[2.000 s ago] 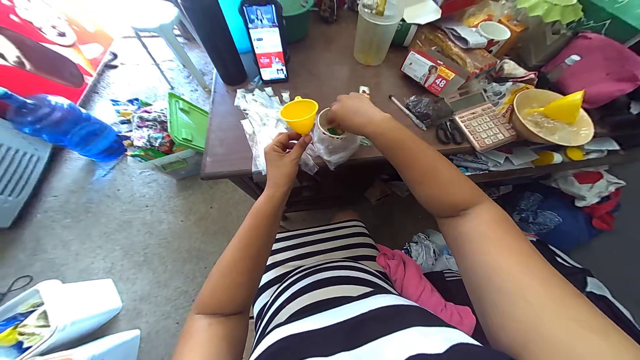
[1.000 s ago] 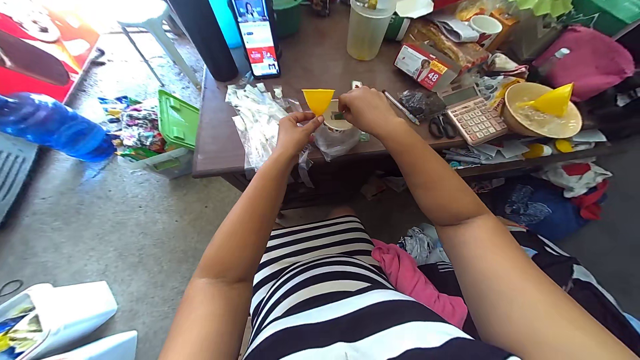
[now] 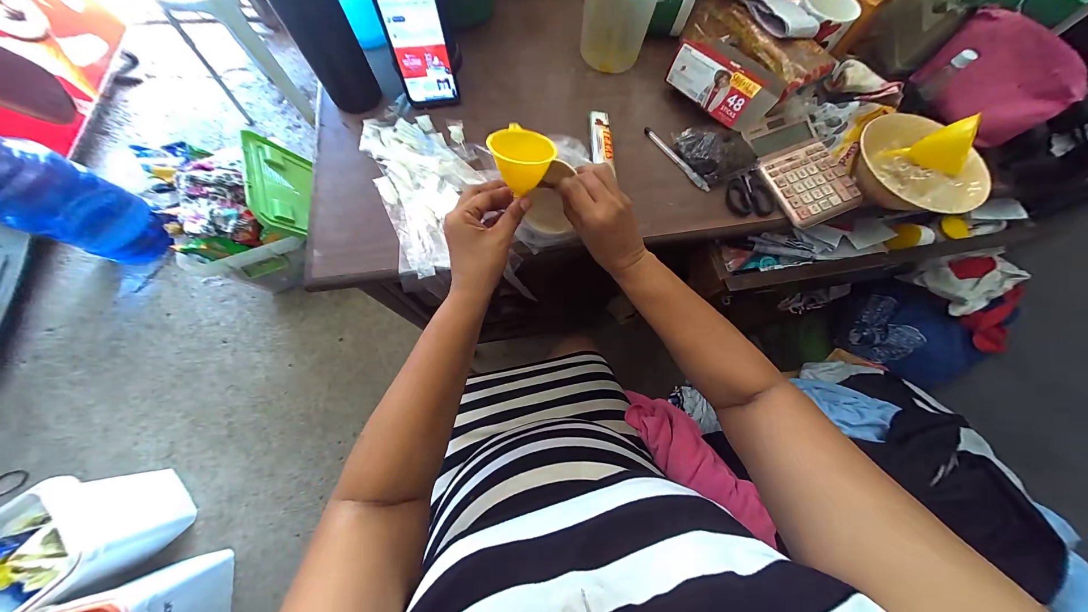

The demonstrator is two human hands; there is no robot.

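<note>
My left hand [image 3: 482,225] holds a yellow plastic funnel [image 3: 522,156] by its lower part, wide mouth up, over the table's front edge. Pinched in my right hand [image 3: 600,212] is a small spoon or scoop [image 3: 557,173], its bowl at the funnel's right side; what it carries cannot be told. Below and between the hands a round container [image 3: 546,212] stands in clear plastic, partly hidden by my right hand. Small clear plastic packets with whitish contents [image 3: 422,170] lie heaped to the left of the funnel.
A phone [image 3: 422,64] and a black cylinder [image 3: 327,55] stand behind. Rightward are a pen [image 3: 677,159], scissors [image 3: 749,195], a calculator [image 3: 808,178] and a bowl [image 3: 925,166] with another yellow funnel. Left of the brown table [image 3: 353,246], an open bin [image 3: 276,263] of packets sits on the floor.
My right hand was down in the container two seconds ago; it has come up out of it, and the spoon is now beside the funnel. My left hand still holds the funnel.
</note>
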